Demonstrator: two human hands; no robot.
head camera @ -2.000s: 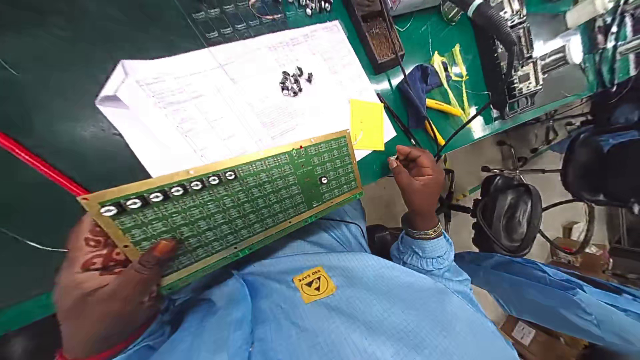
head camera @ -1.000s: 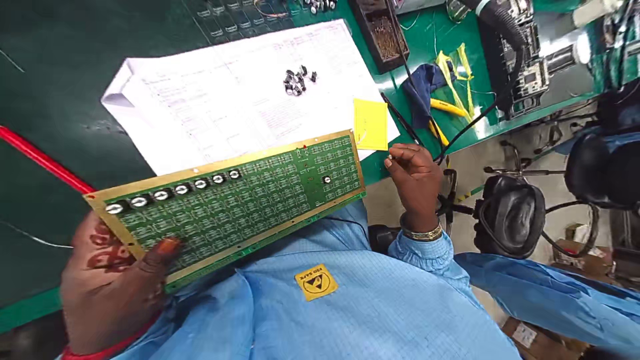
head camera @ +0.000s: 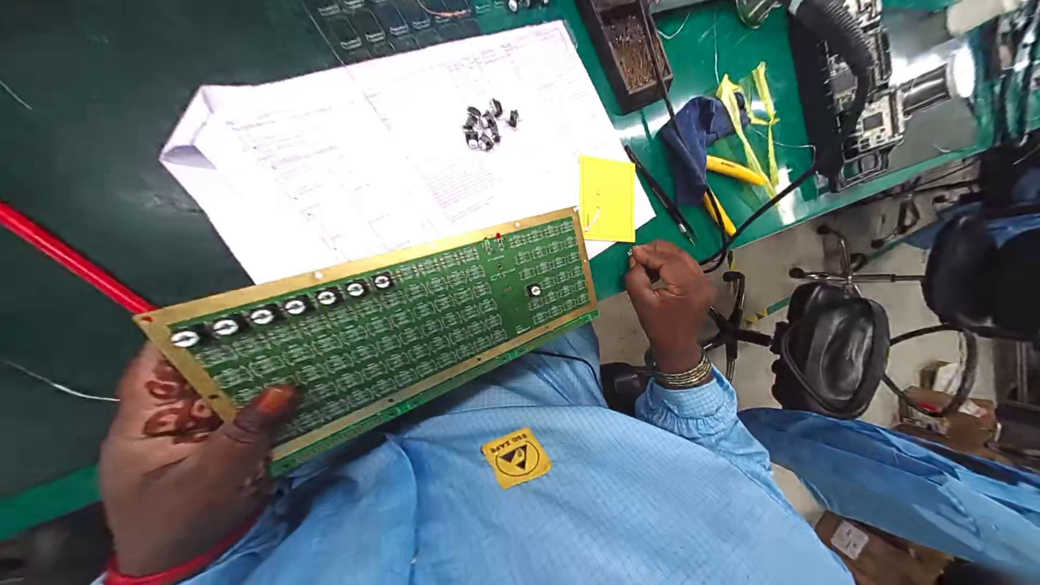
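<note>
My left hand holds a green printed circuit board by its lower left corner, thumb on top. Along the board's upper left edge runs a row of round black-and-silver components, and a single one sits near its right end. To the right of the board, my right hand pinches a tiny part between thumb and fingertips; what it is cannot be made out. Printed paper sheets lie beyond the board, with a loose pile of similar small components on them.
A yellow note lies at the paper's right edge, beside a black pen-like tool. Farther right are yellow-handled pliers, a dark blue cloth and a cable. A dark box stands behind. A red rod crosses at left.
</note>
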